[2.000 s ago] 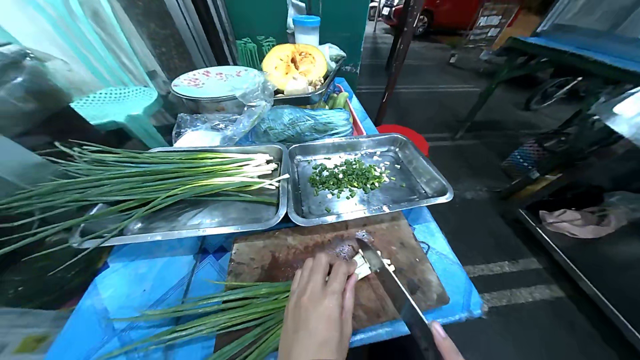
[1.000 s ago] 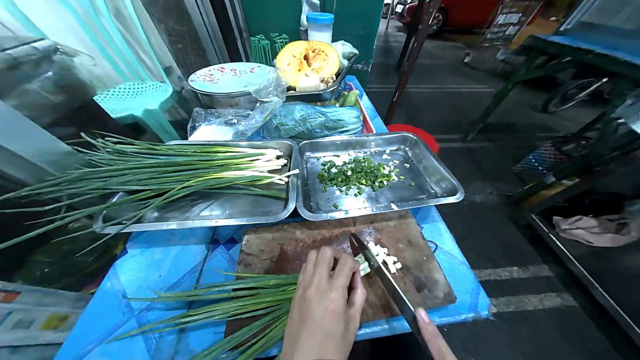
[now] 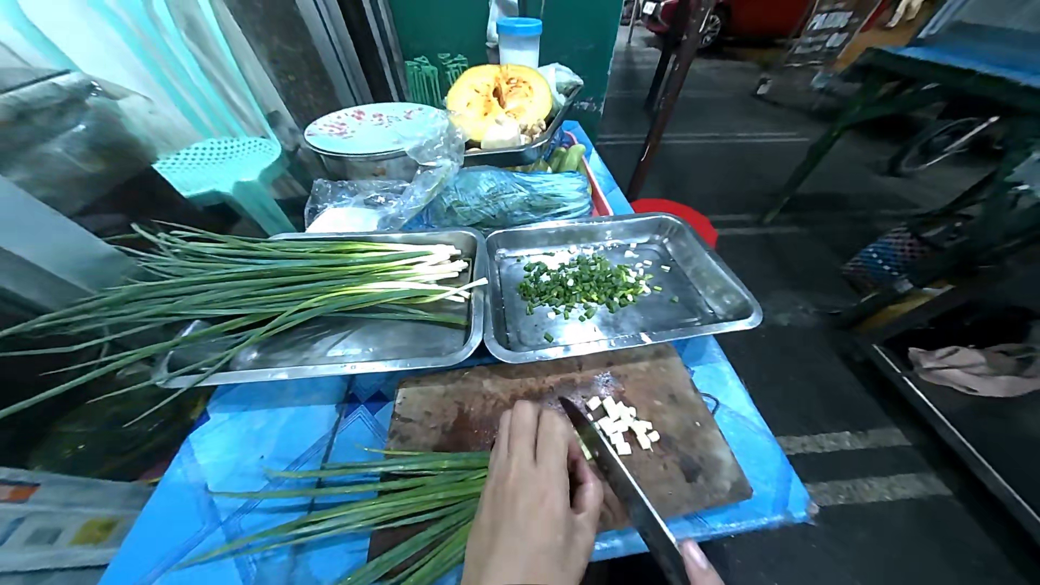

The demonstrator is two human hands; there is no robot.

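My left hand presses a bunch of green onions onto the wooden cutting board, its fingers curled close to the blade. At the lower edge of the view my right hand holds a knife, only part of that hand showing. White cut pieces lie on the board just right of the blade. Behind the board, the right metal tray holds chopped green onions. The left metal tray carries whole green onions that hang over its left side.
A blue-covered table bears everything. At its back are a lidded pot, a cut squash, a blue plastic bag and a jar with a blue lid. A red stool and a green chair stand beside it.
More white pieces lie to the right of the blade than two seconds ago. The knife remains in my right hand, and my left hand still holds the green onions.
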